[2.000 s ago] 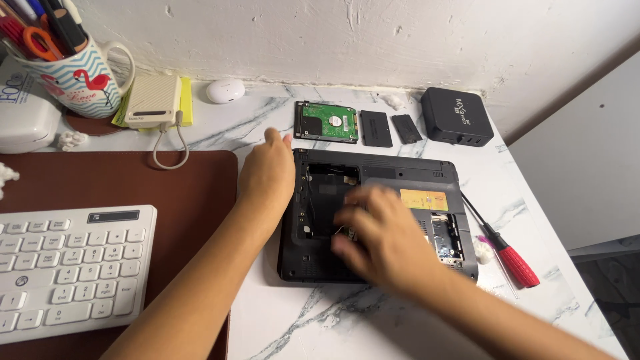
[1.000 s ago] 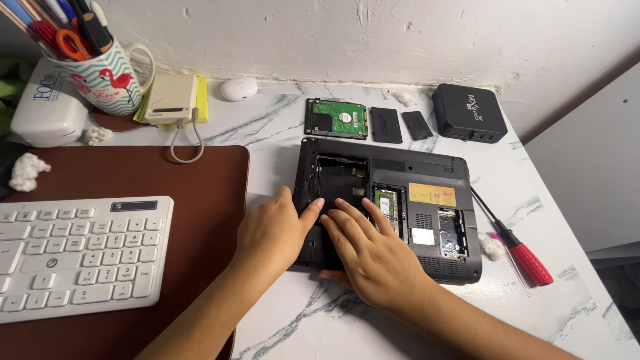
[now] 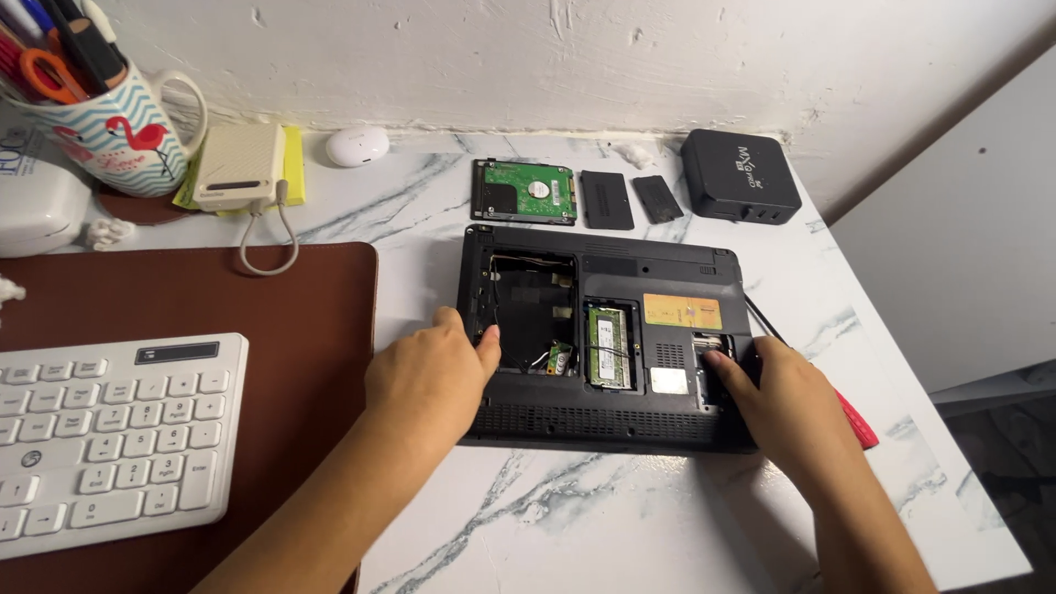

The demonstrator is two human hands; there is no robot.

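A black laptop base [image 3: 536, 392] lies underside up on the marble-patterned table, its bays uncovered. My left hand [image 3: 437, 363] grips its left edge, thumb on top. At the right edge my right hand [image 3: 775, 388] holds it, with the thumb over a small opened bay. A green memory module [image 3: 609, 346] sits in the middle bay, crossed by thin dark wires. In the large left bay are loose wires and a small green card [image 3: 561, 357]. Behind the laptop lie a hard drive [image 3: 528, 191] with its green board up and two black covers [image 3: 607, 200], [image 3: 658, 199]. My right hand partly hides a red-handled screwdriver [image 3: 856, 419].
A black TV box [image 3: 740, 176] stands at the back right. To the left are a white keyboard [image 3: 115, 437] on a brown desk mat [image 3: 305, 330], a flamingo mug [image 3: 132, 132] of pens, a cream corded device [image 3: 239, 165] and a white earbud case [image 3: 357, 147].
My right hand has moved from the laptop's left bay to its right edge, uncovering the memory module and the left bay. My left hand now grips the left edge.
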